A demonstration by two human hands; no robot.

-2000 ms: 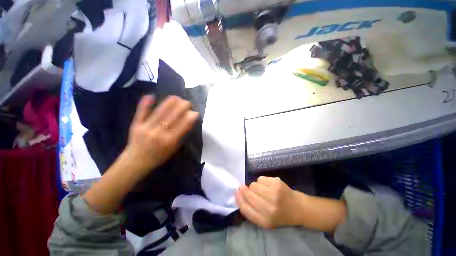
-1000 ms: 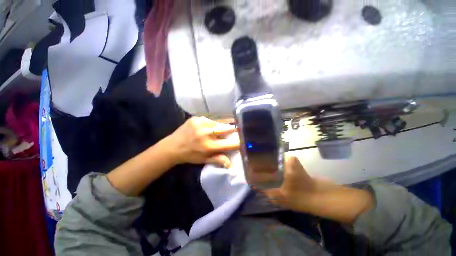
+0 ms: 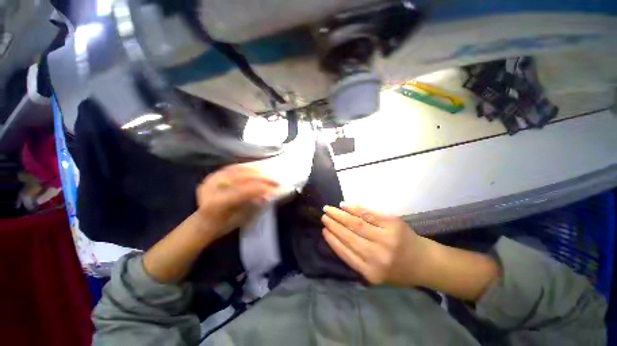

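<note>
A white fabric piece runs from under the needle area down to my left hand, and a strip of it hangs below. A black fabric panel lies beside it, its narrow end near the needle. My left hand holds the white piece, fingers bent and slightly blurred. My right hand lies with extended fingers on the black panel's right edge; whether it pinches the cloth is unclear. The sewing machine head looms above, and its metal parts blur over the cloth at left. The needle is in bright glare.
Yellow-green snips and a dark patterned scrap lie on the machine bed at right. More black fabric covers the left side. Red cloth hangs at far left. A blue crate is below the table at right.
The view has shifted back from the close-up of the machine head. The black panel now shows right of the white piece near the needle. My right hand's fingers are now extended on it.
</note>
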